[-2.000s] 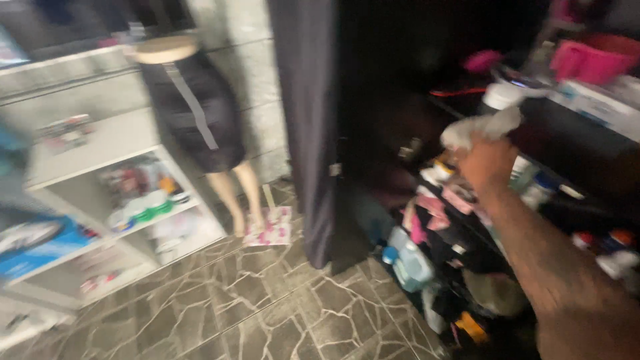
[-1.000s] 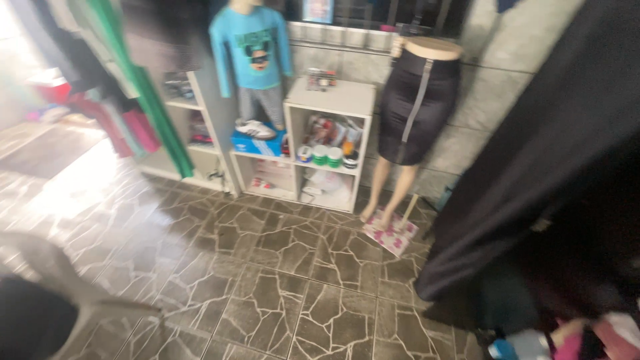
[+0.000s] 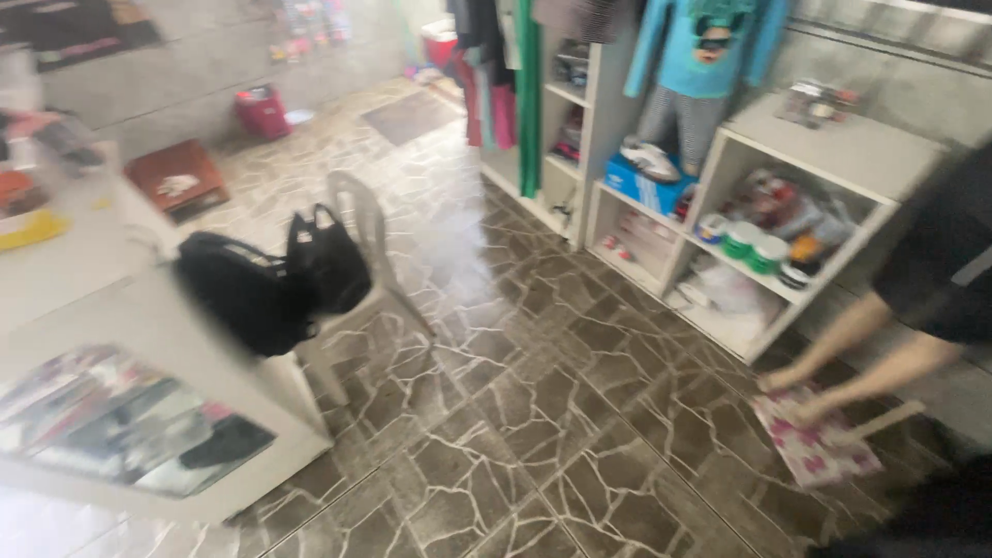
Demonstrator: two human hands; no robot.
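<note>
Neither my left hand nor my right hand shows in the head view now. On a white plastic chair [image 3: 372,225] at the centre left rest black bags [image 3: 329,263]. To the right, a low white shelf unit [image 3: 833,159] holds green-and-white jars [image 3: 740,240] and plastic-wrapped items. A blue shoe box [image 3: 639,186] with a white sneaker [image 3: 651,159] on it stands beside a child mannequin in a turquoise top [image 3: 697,46]. At the right edge is a mannequin's dark skirt [image 3: 945,240], its feet on a pink-flowered board [image 3: 814,442].
A white glass-fronted counter [image 3: 287,411] fills the lower left. Stone-patterned floor tiles [image 3: 511,418] run between it and the shelves. Hanging clothes [image 3: 496,85], a brown low box [image 3: 178,178] and a magenta bin [image 3: 262,112] are farther back. Something dark and blurred covers the lower right corner.
The view has swung far to the left. Two seconds ago an outstretched hand with a pale, crumpled-looking thing was over a cluttered dark surface; that hand and surface are out of view now.
</note>
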